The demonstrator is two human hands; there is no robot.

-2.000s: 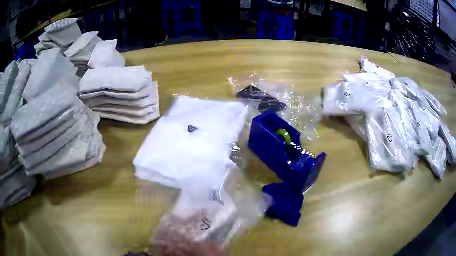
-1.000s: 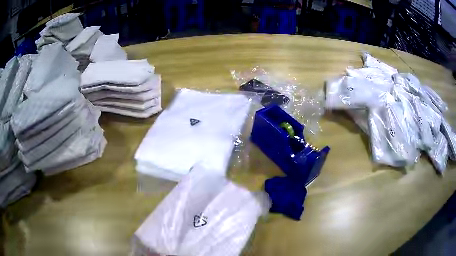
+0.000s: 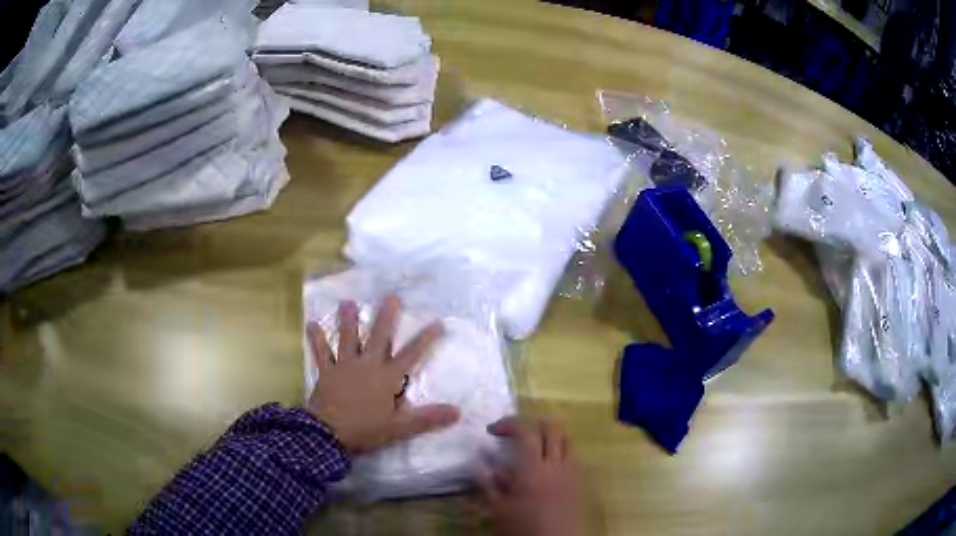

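A clear plastic bag with a white folded piece in it (image 3: 461, 356) lies flat on the table in front of me. My left hand (image 3: 375, 382) lies spread on top of it, fingers apart, holding nothing. My right hand (image 3: 529, 471) is blurred at the bag's lower right edge; whether its fingers grip the edge cannot be told. The stack of empty polybags (image 3: 493, 209) with a dark triangle mark lies just beyond. The blue tape dispenser (image 3: 671, 257) with a yellow-green core stands to the right.
Stacks of folded white quilted pieces (image 3: 173, 120) stand at left. A flat dark-blue piece (image 3: 658, 396) lies below the dispenser. A dark object (image 3: 671, 165) lies in crumpled clear film (image 3: 739, 194) behind it. Finished packs (image 3: 891, 283) are heaped at right on the wooden table (image 3: 157, 377).
The view has turned, so the table's things sit differently. Both hands now show at the filled bag, my left one spread on it. The bag lies flatter than before.
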